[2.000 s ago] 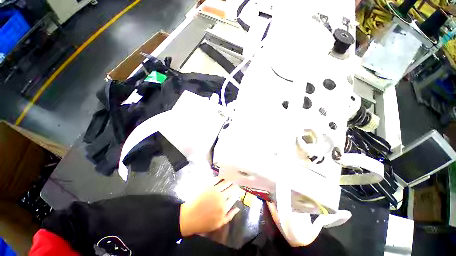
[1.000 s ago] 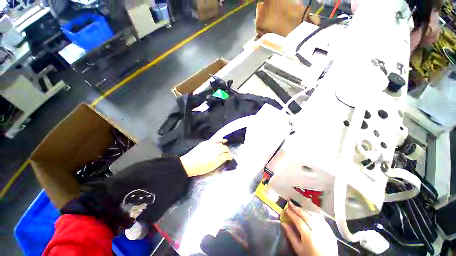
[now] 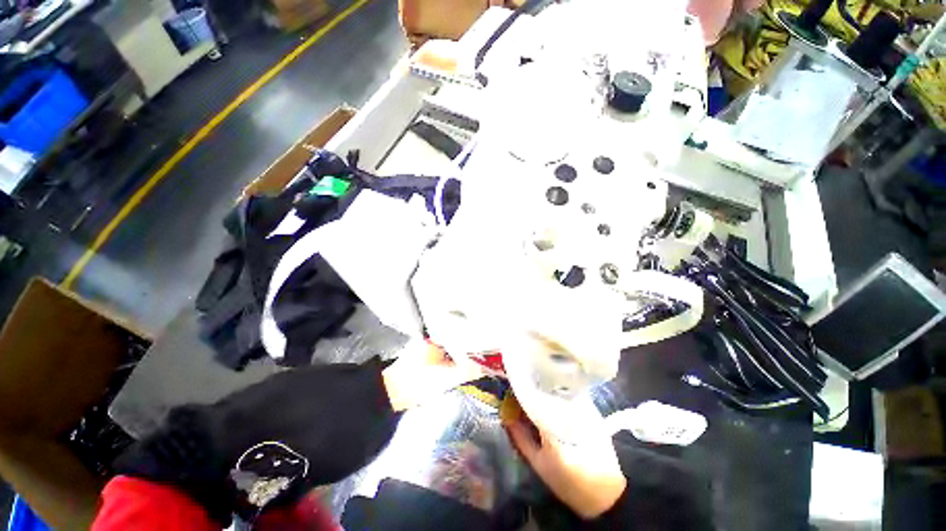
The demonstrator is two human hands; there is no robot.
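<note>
The large white machine head (image 3: pixel 488 280) with round dark holes stands in front of me, strongly overexposed. The yellow and red clamp area (image 3: pixel 482 386) shows under its front, partly hidden by my hands. My left hand (image 3: pixel 420 378) reaches to the left side of the clamp, its fingertips washed out by glare. My right hand (image 3: pixel 565 462) is at the clamp's right side, with its fingers close to the yellow part. Whether either hand holds a piece cannot be seen. A heap of black cut pieces (image 3: pixel 244 278) lies left of the head, with green and white bits on it.
Glossy black strips with pale lines (image 3: pixel 752 332) lie right of the head. A grey screen in a white frame (image 3: pixel 880 316) stands farther right. An open cardboard box (image 3: pixel 52 363) with dark pieces is at the left. A white connector-like object (image 3: pixel 664 422) lies on the table's right part.
My left hand has moved from beside the black heap to the clamp. My right hand remains at the clamp's right side. The camera view has shifted too.
</note>
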